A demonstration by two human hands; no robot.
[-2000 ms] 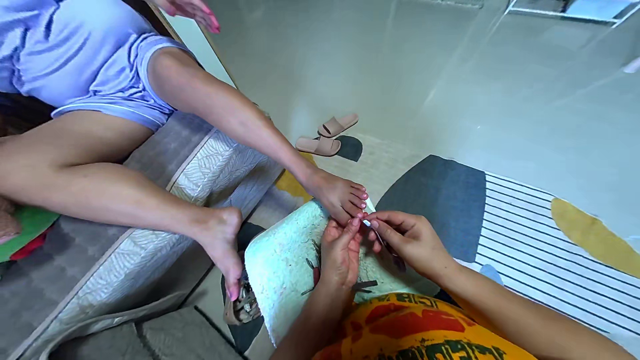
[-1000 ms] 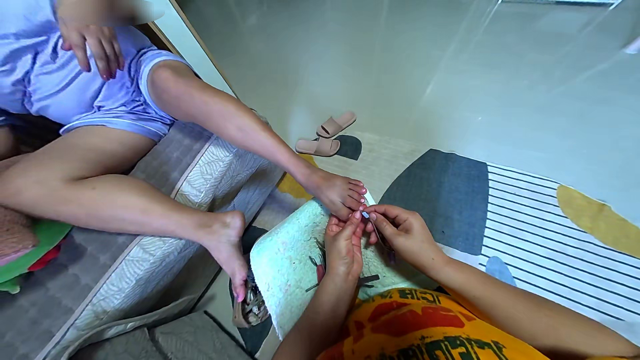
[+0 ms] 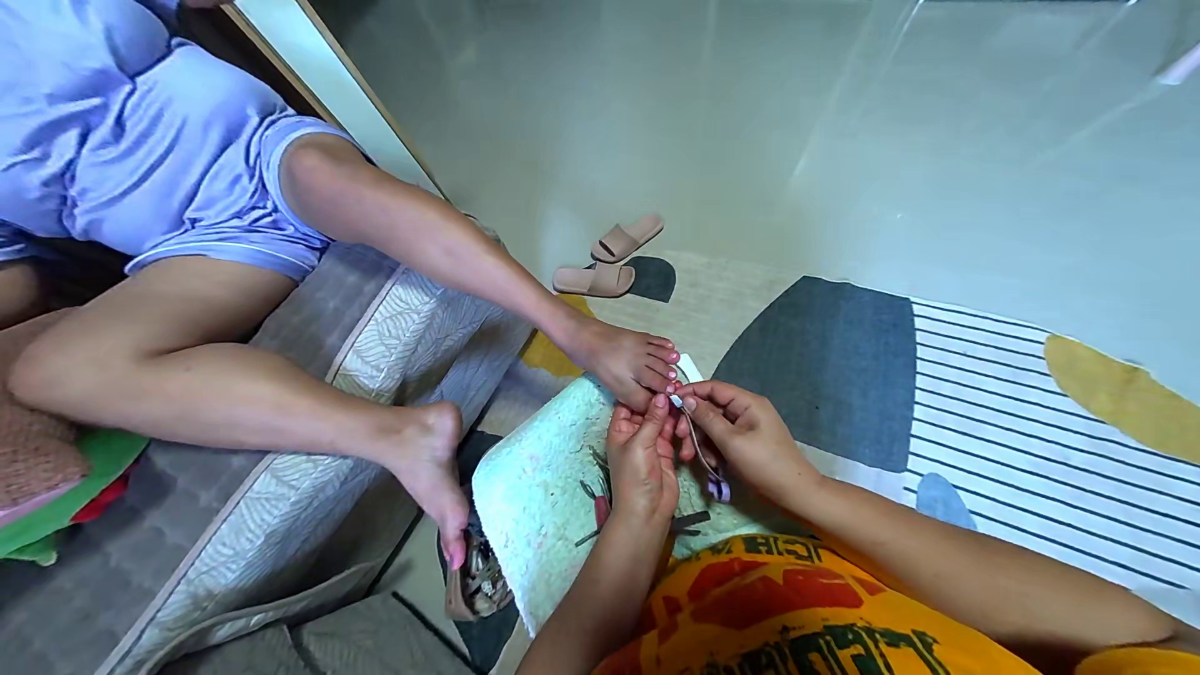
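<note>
Another person's bare foot point(image 3: 626, 364), its toenails reddish pink, rests at the far edge of a pale green towel point(image 3: 534, 497) laid over my lap. My left hand point(image 3: 647, 459) is at the smallest toe, thumb and fingers touching it. From the right, my right hand point(image 3: 741, 427) pinches a small slender item with a white tip point(image 3: 676, 401) against that toe; what it is exactly I cannot tell. A thin cord or handle with a purple end point(image 3: 719, 489) hangs below my right fingers. A red-handled small tool point(image 3: 602, 511) lies on the towel, partly behind my left wrist.
The other person sits on a grey mattress point(image 3: 309, 328) at left, the other foot point(image 3: 436, 478) hanging over its edge beside a bag or basket point(image 3: 483, 581). Tan slide sandals point(image 3: 595, 279) lie beyond on a patterned rug point(image 3: 825, 375). A dark flat strip point(image 3: 691, 522) lies on the towel.
The other person's hand, which was over the lap one second ago, has moved up, mostly out of view. My hands stay at the toes.
</note>
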